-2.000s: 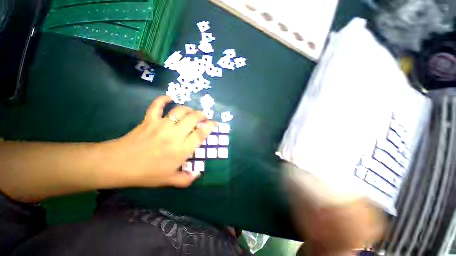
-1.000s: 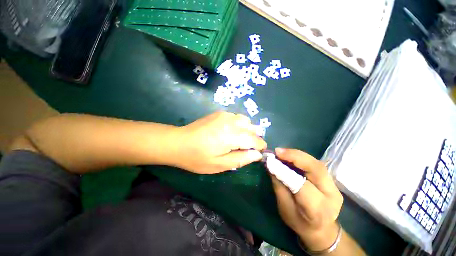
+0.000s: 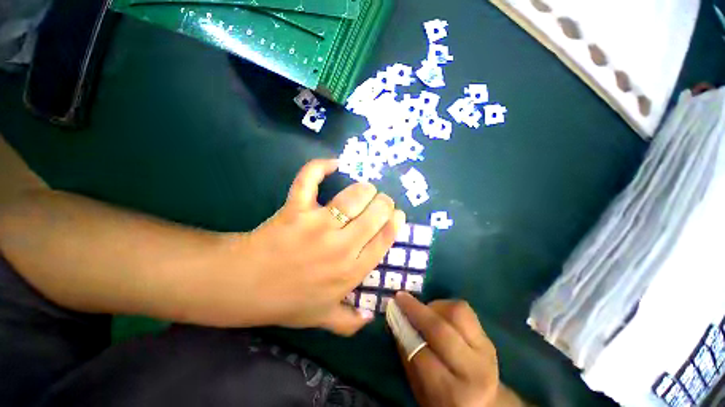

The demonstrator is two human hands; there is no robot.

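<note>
A small panel with rows of white squares with dark edges [image 3: 393, 278] lies on the dark green surface. My left hand [image 3: 330, 246] rests over its left part, fingers spread, a ring on one finger, and hides that side. My right hand [image 3: 445, 342] is at the panel's lower edge. Its fingertips, one wrapped in a white finger cot [image 3: 405, 330], touch the bottom row beside a square. Whether they still grip that square is hidden. A scattered pile of white-blue backing pieces [image 3: 389, 119] lies above my left hand.
A stack of green boards [image 3: 318, 48] stands at the upper left, with a black phone [image 3: 67, 63] further left. A cream board with brownish oval holes [image 3: 588, 56] is at the top right. A thick stack of white sticker sheets [image 3: 628, 262] lies at the right.
My right hand has gone from the sticker sheets to the panel, now at its bottom row. My left hand has shifted left, uncovering more squares. The camera view has shifted.
</note>
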